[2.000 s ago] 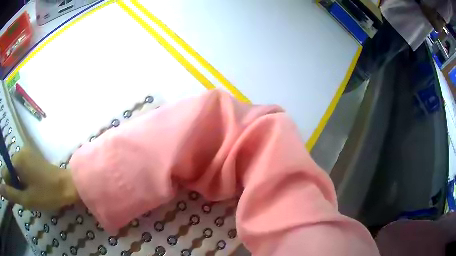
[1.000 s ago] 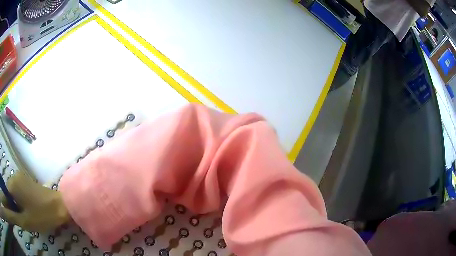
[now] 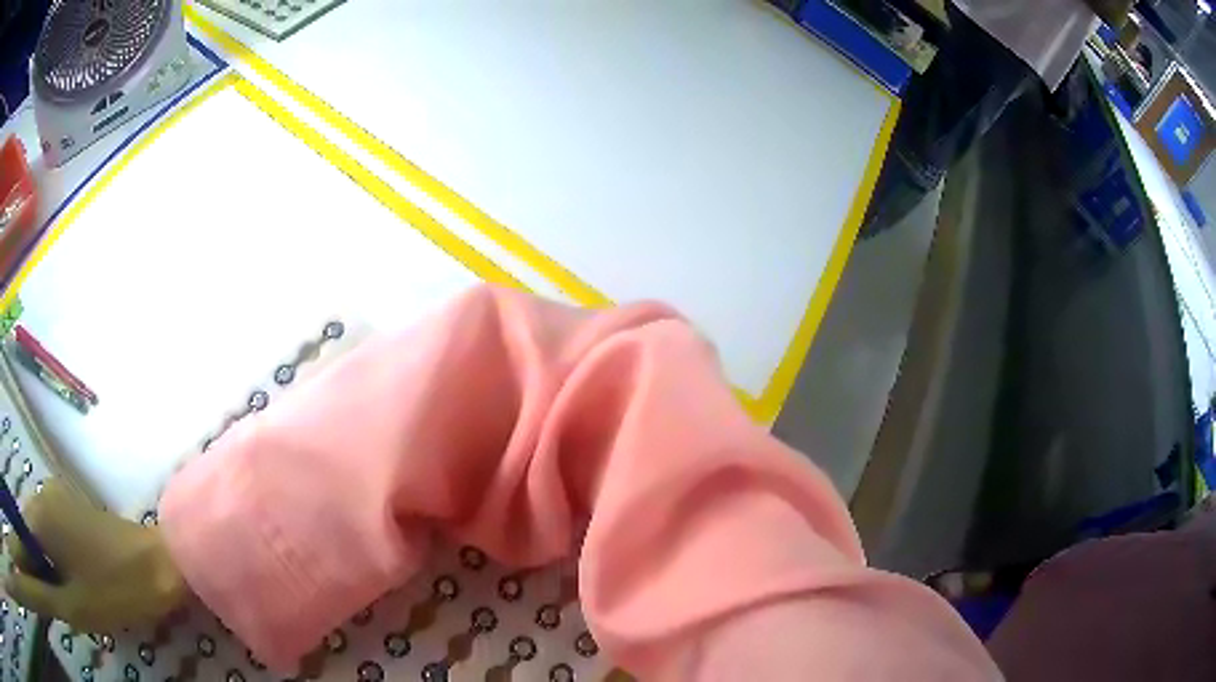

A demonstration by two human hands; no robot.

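Observation:
My right hand (image 3: 100, 560) is at the far left edge, closed around a slim dark blue tool (image 3: 24, 533) held like a pen. The tool's ends are cut off or hidden. The off-white parts tray (image 3: 518, 613) lies below my pink sleeve, with rows of tan dumbbell-shaped pockets. Round metal parts (image 3: 484, 620) sit at the pocket ends. My sleeve hides the tray's middle. Another tray (image 3: 19, 453) with similar parts shows at the left edge. My left hand is not in view.
A red pen (image 3: 54, 366) lies on the white tabletop (image 3: 560, 147), marked with yellow tape. A fan (image 3: 100, 67) and a red-orange bin (image 3: 14, 187) stand far left. Another tray (image 3: 274, 11) shows at the top. A person (image 3: 1027, 40) is across the aisle.
The view has shifted, so the table and tray sit lower and further left. More of the fan and another tray at the top now show. My right hand still holds the blue tool.

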